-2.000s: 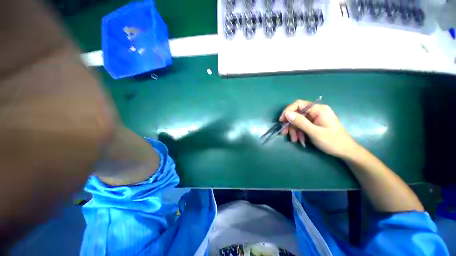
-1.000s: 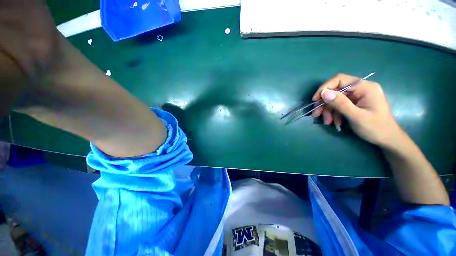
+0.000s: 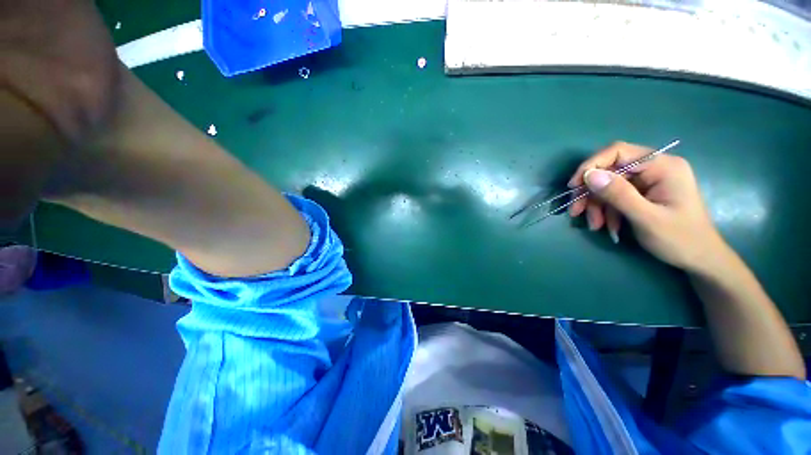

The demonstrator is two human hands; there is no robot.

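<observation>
My right hand [image 3: 645, 200] holds silver tweezers [image 3: 556, 203] above the green bench [image 3: 427, 258] at the right. The tweezer tips point to the left and are apart, with nothing visible between them. My left arm reaches up and out at the upper left, very close to the camera. A dark, blurred part of my left hand or wrist [image 3: 53, 71] shows at the picture's edge. The fingers are not visible, so I cannot tell whether it holds anything.
A blue parts bin [image 3: 271, 40] with tiny scraps in it stands at the top left, cut by the frame. A white board [image 3: 614, 40] lies along the top right. Several tiny white bits [image 3: 212, 131] lie on the green surface. The bench's near edge runs before my lap.
Since two seconds ago the view has tilted down, so the module trays have left the picture. My left arm is stretched further out to the upper left. My right hand still holds the tweezers.
</observation>
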